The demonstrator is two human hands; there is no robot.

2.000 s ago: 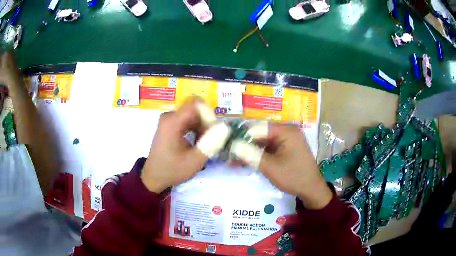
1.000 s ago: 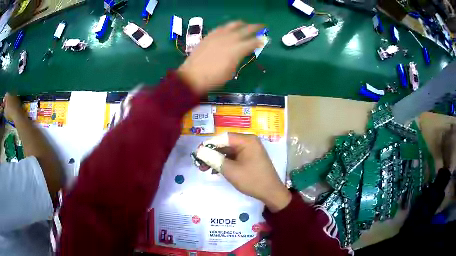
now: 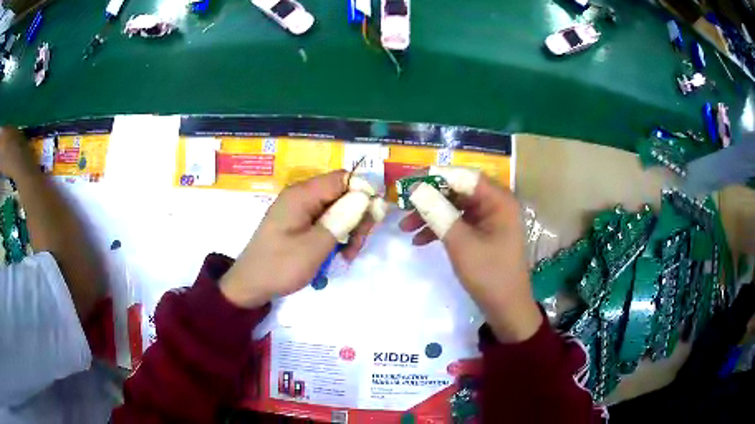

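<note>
My right hand [image 3: 476,236], with cream covers on thumb and finger, pinches a small green circuit board [image 3: 407,190] above the printed work sheet [image 3: 389,306]. My left hand [image 3: 306,228], also with cream finger covers, holds a blue battery [image 3: 328,263] mostly hidden under its fingers. A thin dark wire [image 3: 358,166] sticks up from the left fingertips. The two hands are close together but apart, and the wire end is hidden by the fingers.
A green conveyor belt [image 3: 248,83] across the back carries pink toy cars [image 3: 573,38] and blue batteries. Green panel strips [image 3: 617,257] are heaped at the right. Another person's arm [image 3: 50,203] is at the left, and a grey sleeve [image 3: 733,161] reaches in at the right.
My left hand has come back from the belt with the blue battery, which is gone from its place there. My right hand still holds a board, now raised and turned. Belt items have shifted.
</note>
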